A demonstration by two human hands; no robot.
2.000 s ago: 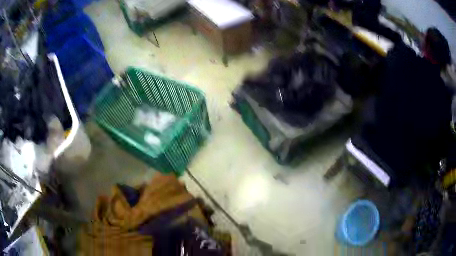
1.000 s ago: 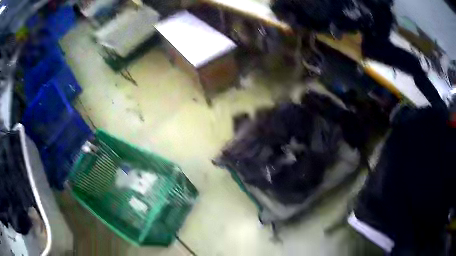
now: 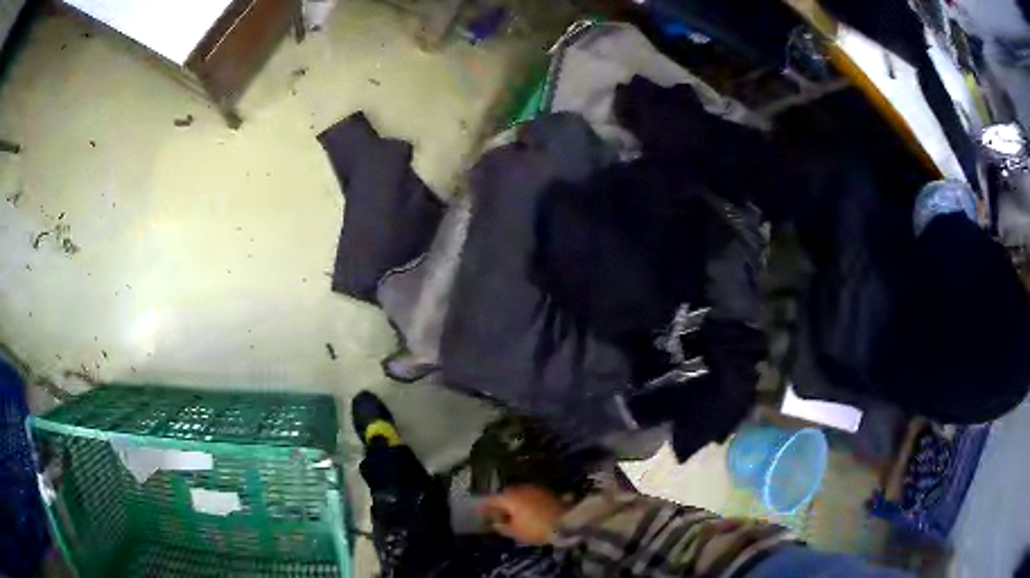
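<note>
A heap of dark charcoal and black garment pieces [image 3: 508, 271] spreads over a crate lined with grey cloth, in front of me. Some green of the crate shows at its far edge. One dark piece [image 3: 378, 209] hangs or lies out over the floor at the heap's left. My right hand [image 3: 529, 514], in a striped sleeve, is low at the bottom centre, near the heap's near edge. It is small and blurred, with a pale patch beside its fingers; whether it grips anything is unclear. My left hand is not in view.
A green plastic crate [image 3: 192, 423] with pale scraps stands lower left, beside a shoe [image 3: 373, 420] with a yellow band. A light-blue bin [image 3: 796, 472] stands lower right. A dark-clothed person [image 3: 960, 316] is at right. A white-topped wooden table [image 3: 243, 51] is upper left.
The view has swung down and closer to the dark heap. My right hand and sleeve have come into view, and a dark piece now shows out over the floor left of the heap.
</note>
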